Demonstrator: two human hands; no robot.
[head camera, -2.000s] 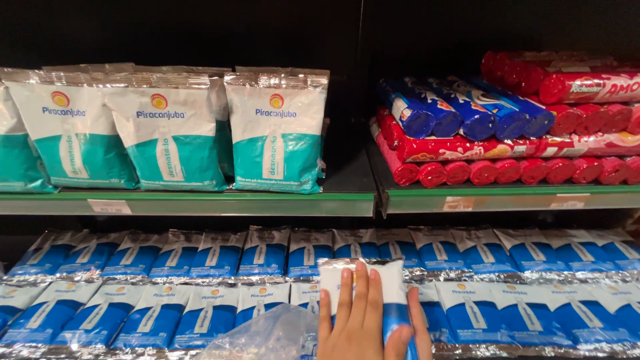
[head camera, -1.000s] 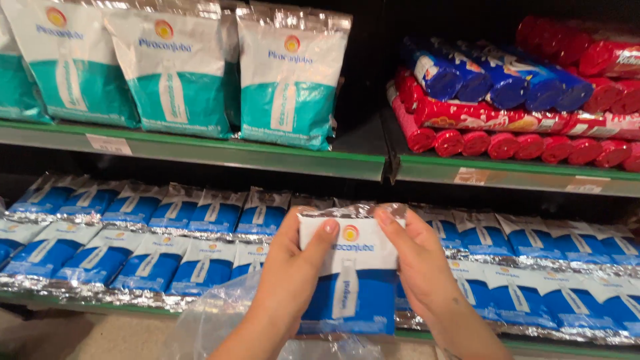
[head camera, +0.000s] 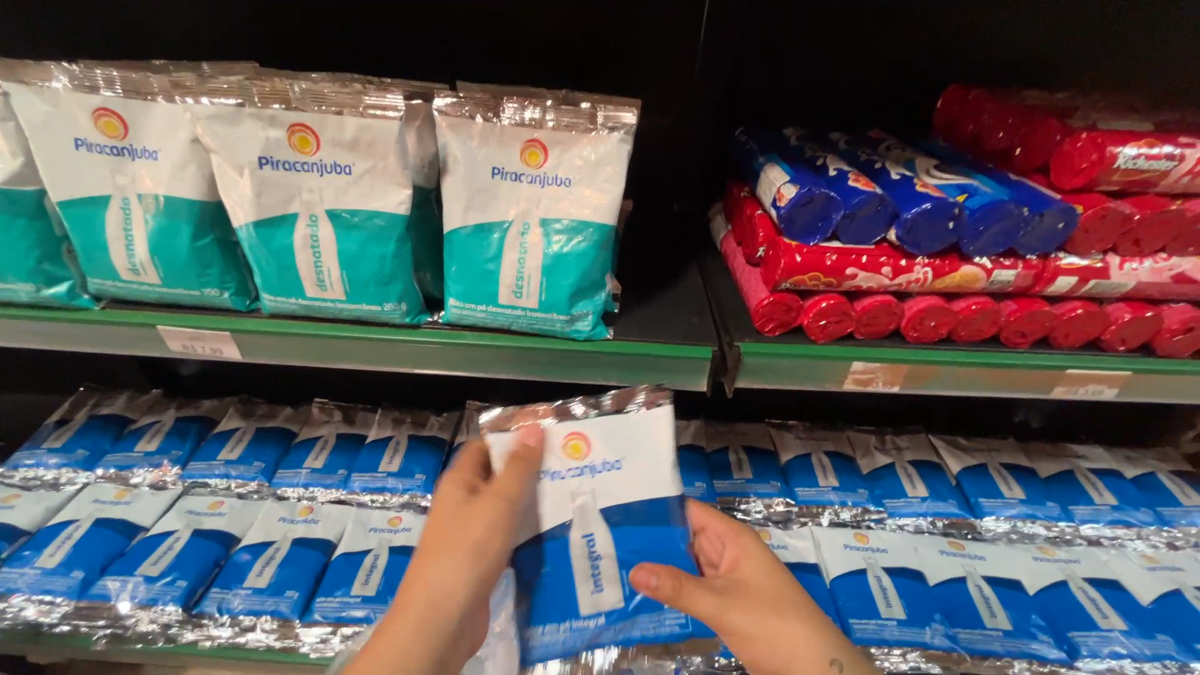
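A blue-and-white Piracanjuba milk powder pouch is held upright, slightly tilted, before the lower shelf. My left hand grips its upper left edge, thumb on the front. My right hand pinches its lower right side, thumb across the blue part. Behind both hands lie rows of matching blue-and-white pouches. Part of a clear plastic bag shows below, between my left hand and the held pouch.
Teal-and-white milk powder pouches stand on the upper shelf at left. Red cylindrical packets and blue cylindrical packets are stacked at upper right. A green-trimmed shelf edge with price tags runs above the held pouch.
Two seconds ago one hand lay over a pouch at the lower shelf; then both hands held a pouch by its top corners. My right hand has since moved down to its lower right side.
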